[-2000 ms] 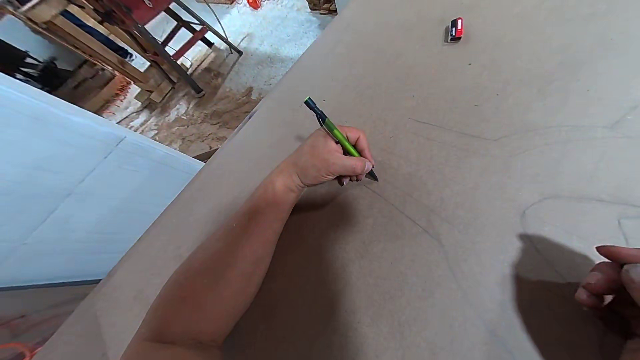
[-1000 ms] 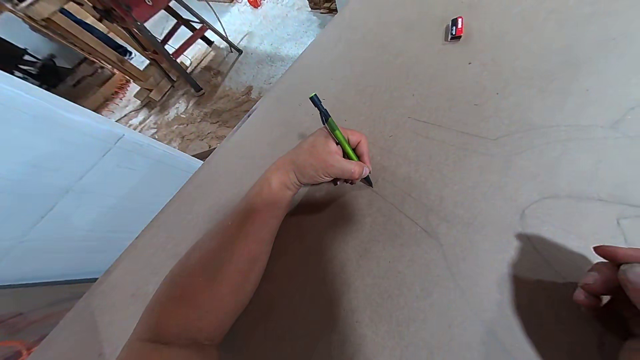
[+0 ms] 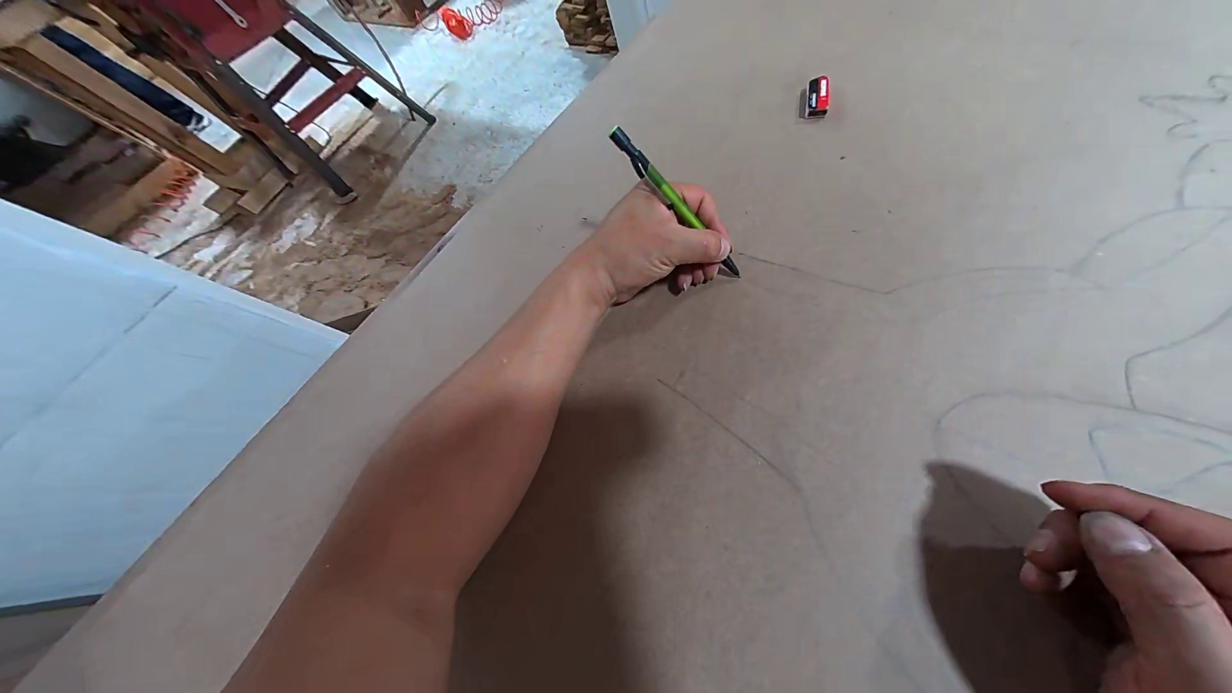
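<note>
My left hand (image 3: 664, 241) grips a green and black mechanical pencil (image 3: 679, 204), its tip down on a large brown board (image 3: 731, 597), near the left end of a faint line. Thin pencil lines run over the board: a long wavy one (image 3: 887, 292) right of the pencil, a curved one (image 3: 760, 452) below my left hand, and rounded outlines at the right. My right hand (image 3: 1126, 558) is over the board at the lower right, fingers loosely curled, with nothing visible in it; part of it is cut off by the frame. Upper right of the pencil, a small red and black eraser (image 3: 817, 97) lies on the board.
The board's edge runs diagonally along the left. Beyond it are a white panel (image 3: 144, 404), a red stand with metal legs (image 3: 327, 101), wooden beams (image 3: 144, 106) and a coiled orange hose (image 3: 462, 21) on a stained floor (image 3: 385, 217).
My left hand has moved up the board with the pencil, away from the curved line, whose upper end now shows. My right hand stays at the lower right, and the eraser has not moved.
</note>
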